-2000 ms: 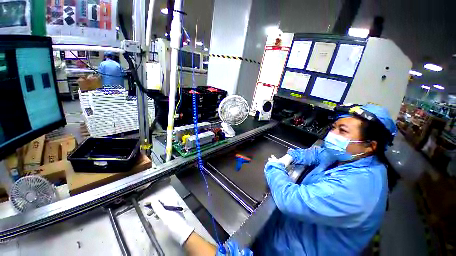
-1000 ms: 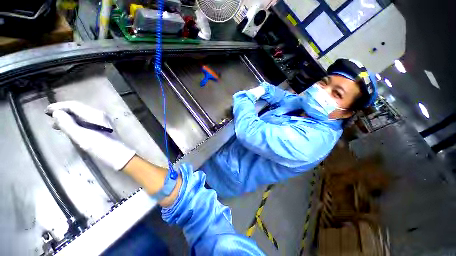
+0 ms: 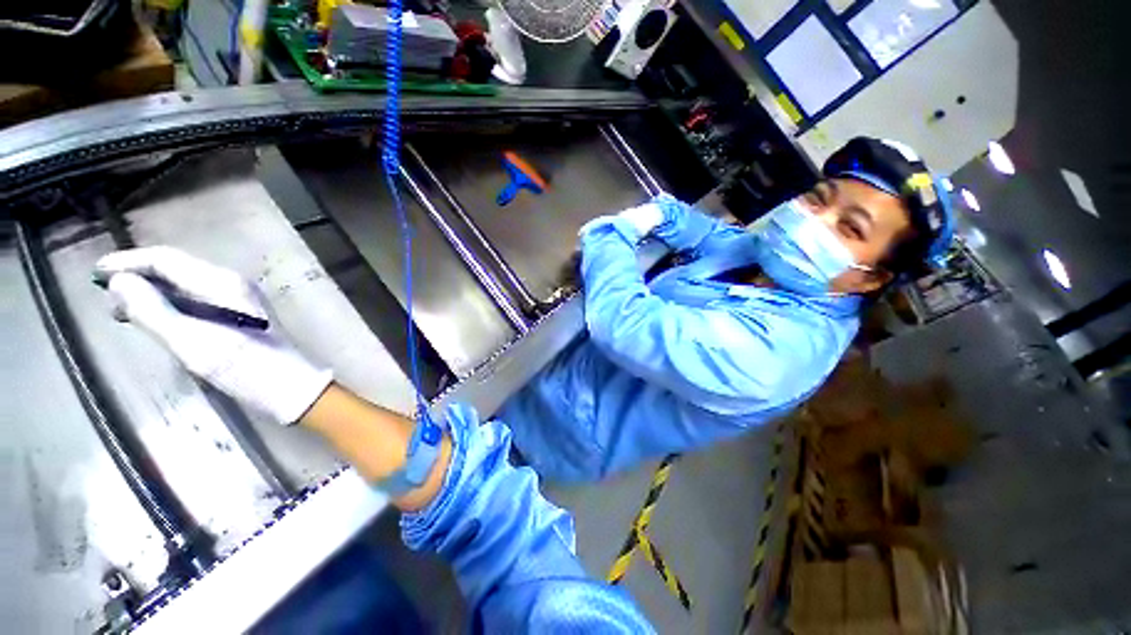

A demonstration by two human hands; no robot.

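My right hand [image 3: 230,354] wears a white glove and is shut on a small thin black item [image 3: 236,315], a pen or tweezers. It is over the silver bed plate [image 3: 323,335] of the conveyor, between shafts. Whether it touches the plate is unclear. A blue wrist strap [image 3: 419,457] sits on my bare wrist, joined to a coiled blue cord [image 3: 393,99] that hangs across the line. A long dark shaft [image 3: 93,397] lies left of the hand. My left hand is not in view.
A coworker [image 3: 695,335] in light blue stands right, arms bent near the line. A scraper with orange-red head [image 3: 523,174] lies on the coworker's section. A green circuit board [image 3: 385,84] and white fan [image 3: 552,15] are beyond the chain rail [image 3: 285,112].
The view has tilted and moved down to the conveyor since two seconds ago. The black item stays in my right hand. In the last second the hand has shifted slightly left.
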